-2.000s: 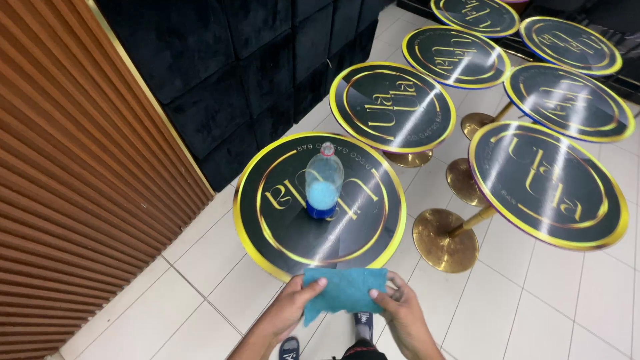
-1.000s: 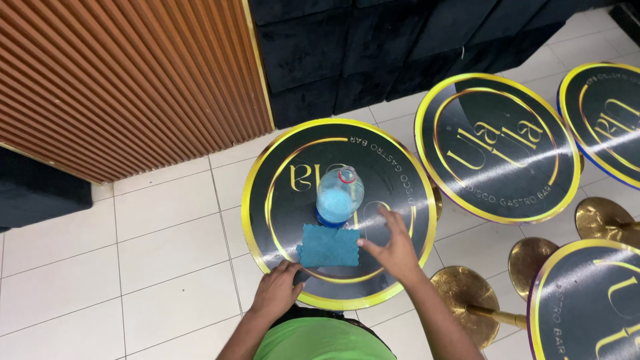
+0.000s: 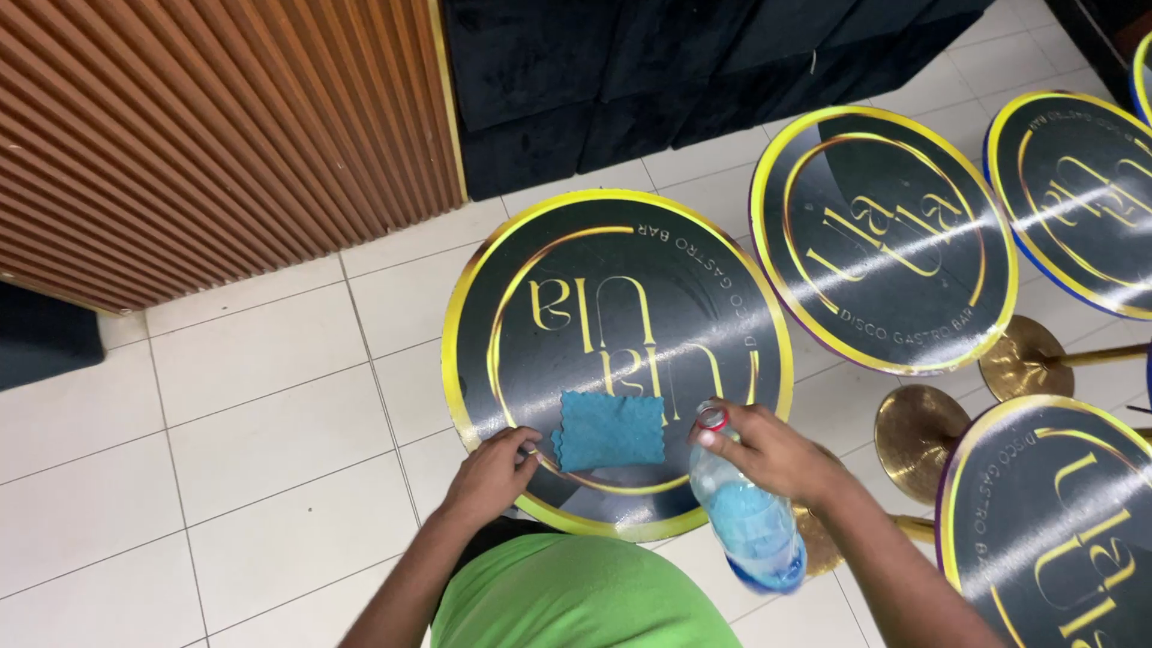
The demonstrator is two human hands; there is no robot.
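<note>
A folded blue-green cloth with scalloped edges point(image 3: 614, 430) lies flat near the front of a round black table top with a yellow rim point(image 3: 576, 211). My right hand point(image 3: 760, 450) grips a clear plastic bottle point(image 3: 747, 526) by its neck, at the table's right front edge. The bottle is tilted, its bottom toward me, and light-blue contents and a dark blue base show through it. My left hand point(image 3: 504, 463) rests at the table's front left edge, just left of the cloth, its fingers slightly curled and holding nothing that I can see.
More round tables stand to the right point(image 3: 886, 243), point(image 3: 1066, 540), with brass bases point(image 3: 918, 441) on the white tiled floor point(image 3: 261, 432). Dark upholstered blocks point(image 3: 576, 81) are behind the table. A brown slatted panel point(image 3: 216, 117) fills the upper left.
The bottle stood on the table and is now in my right hand at the table's edge. The cloth, held in both hands at first, now lies released on the table top. The view has shifted.
</note>
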